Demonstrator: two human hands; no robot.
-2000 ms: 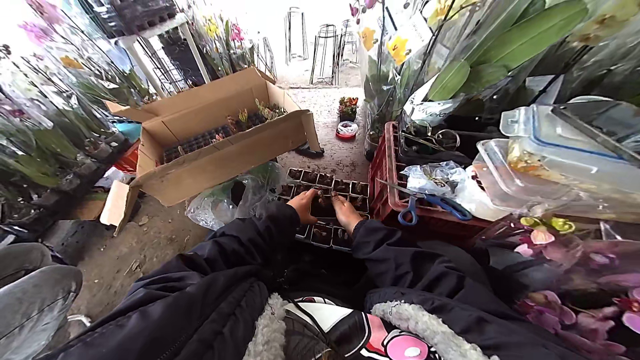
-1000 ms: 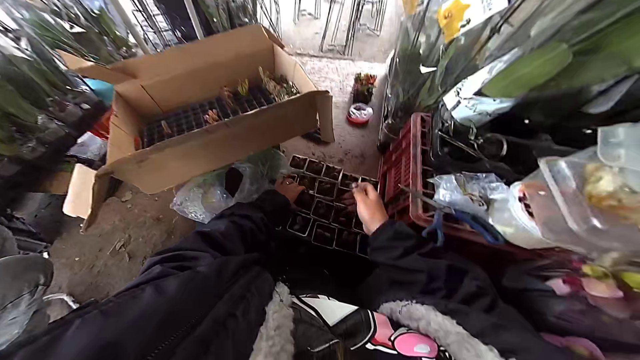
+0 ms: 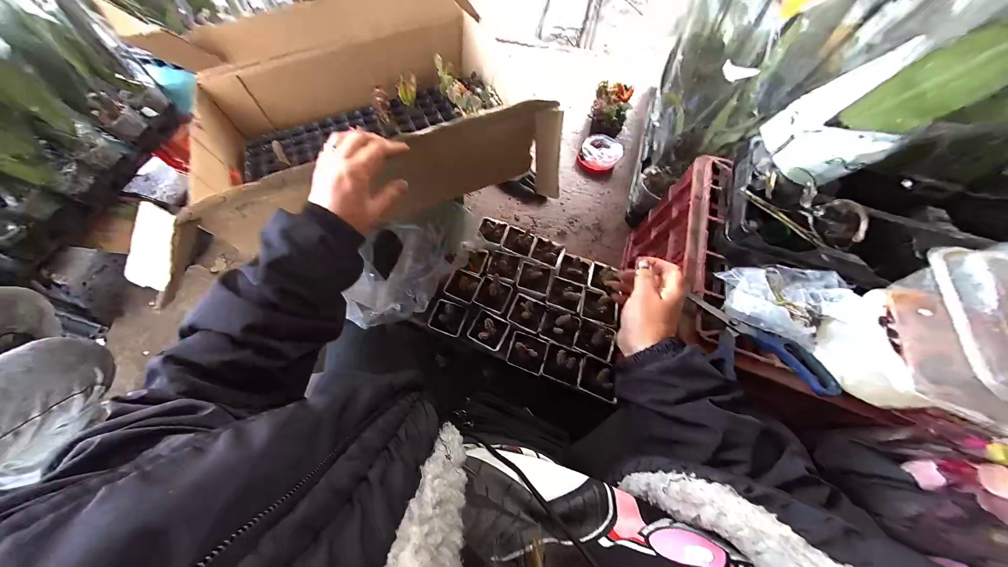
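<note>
My left hand [image 3: 356, 175] is raised over the near flap of a cardboard box [image 3: 465, 169], fingers apart and apparently holding nothing. Inside the box lies a black cell tray [image 3: 315, 135] with a few small seedlings. My right hand [image 3: 650, 303] is at the right edge of a group of small square pots [image 3: 528, 315] filled with dark soil and small plant pieces; whether its fingertips grip anything cannot be told. A clear plastic bag [image 3: 409, 268] lies between the box and the pots.
A red plastic crate [image 3: 683, 213] stands at the right, with blue-handled scissors [image 3: 787, 354] and a clear bag [image 3: 787, 291] on it. Beyond are a red-rimmed tub [image 3: 600, 153] and a small potted plant [image 3: 609, 106]. Wrapped plants line both sides. A person's grey-trousered knee [image 3: 59, 378] shows at left.
My left hand has moved from the left side of the pots up to the box flap. My right hand has shifted to the pots' right edge. The view has come closer.
</note>
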